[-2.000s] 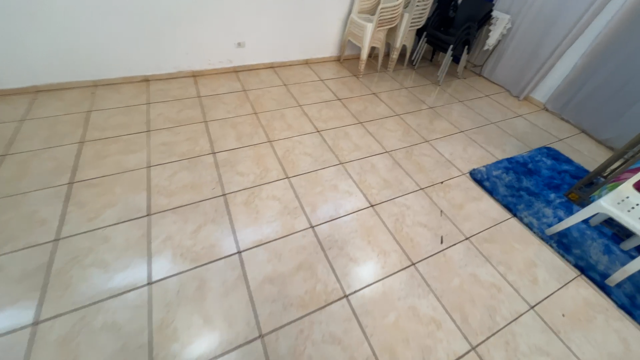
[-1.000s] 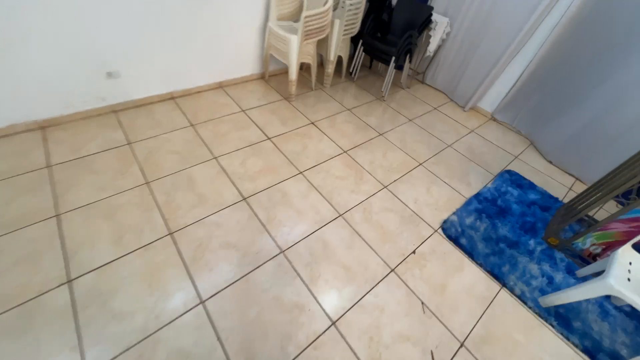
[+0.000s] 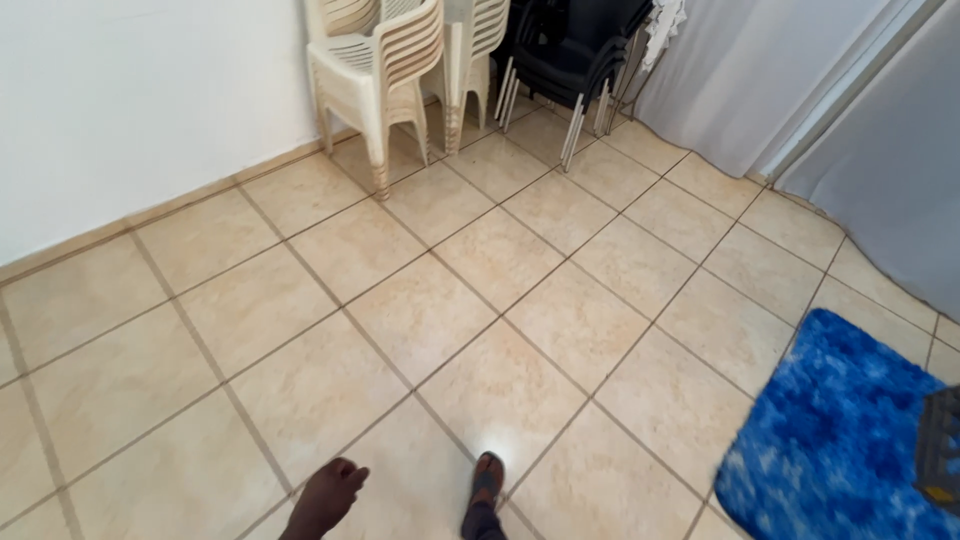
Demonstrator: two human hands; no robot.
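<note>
At the bottom of the head view, left of centre, my left hand [image 3: 328, 495] hangs above the tiled floor [image 3: 322, 390], its fingers curled in and nothing visible in them. Just right of it, a foot in a dark sandal [image 3: 488, 480] stands on the tiles below a dark trouser leg. My right hand is out of the frame. Farther off, a stack of cream plastic chairs [image 3: 367, 75] stands by the white wall, with a second cream stack [image 3: 469, 60] beside it and stacked black chairs [image 3: 574, 56] with metal legs to its right.
A blue shaggy rug [image 3: 840, 427] lies at the lower right, with part of a dark object [image 3: 939, 450] over its right edge. Grey curtains [image 3: 720, 75] hang down to the floor along the upper right. The white wall [image 3: 150, 97] runs along the left.
The view has moved toward the stacked chairs. My left hand and a sandalled foot have come into the frame; the white chair seen earlier by the rug is out of it.
</note>
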